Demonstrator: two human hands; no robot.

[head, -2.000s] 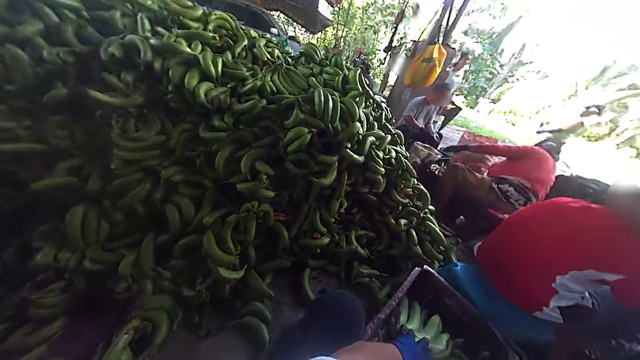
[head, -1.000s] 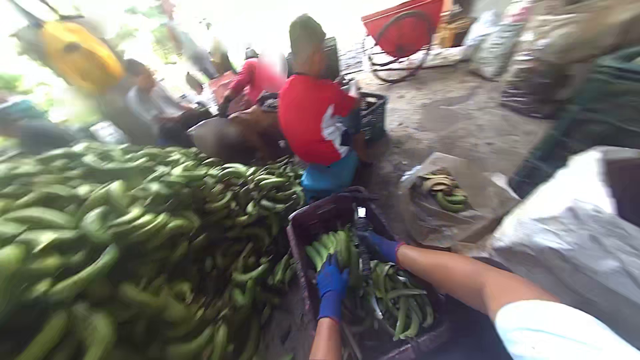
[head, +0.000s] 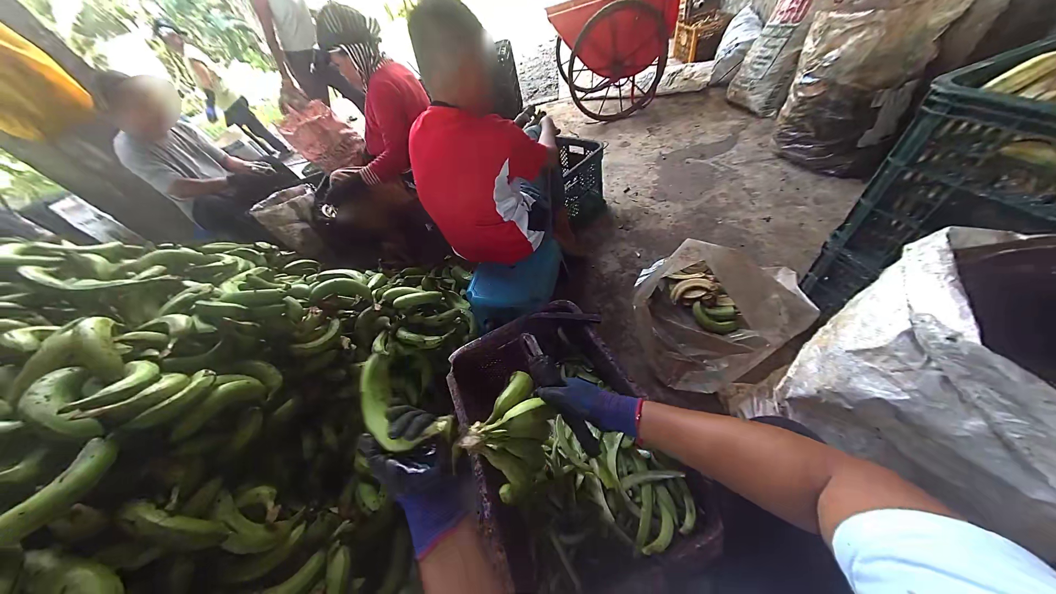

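My left hand [head: 417, 470], in a dark blue glove, is closed around a green banana [head: 378, 400] beside the heap of green bananas [head: 206, 396]. My right hand [head: 590, 404], gloved alike, grips a dark-handled tool [head: 540, 367], perhaps a knife, over a dark purple plastic crate [head: 606, 351]. Between both hands a bunch of green bananas [head: 511, 437] lies at the crate's left side, its stem end toward my left hand. Green peels or thin fruit pieces [head: 652, 495] fill the crate's near part. The tool's lower end is partly hidden.
A person in a red shirt [head: 478, 181] sits on a blue stool [head: 516, 289] just ahead, near a dark crate [head: 582, 173]. Other people sit at the back left. An open plastic bag [head: 718, 355], a white sack [head: 907, 388] and a green crate [head: 932, 173] stand at right.
My left hand has moved from inside the crate to its left side and now holds a banana. The view swung right from the heap between the first two frames.
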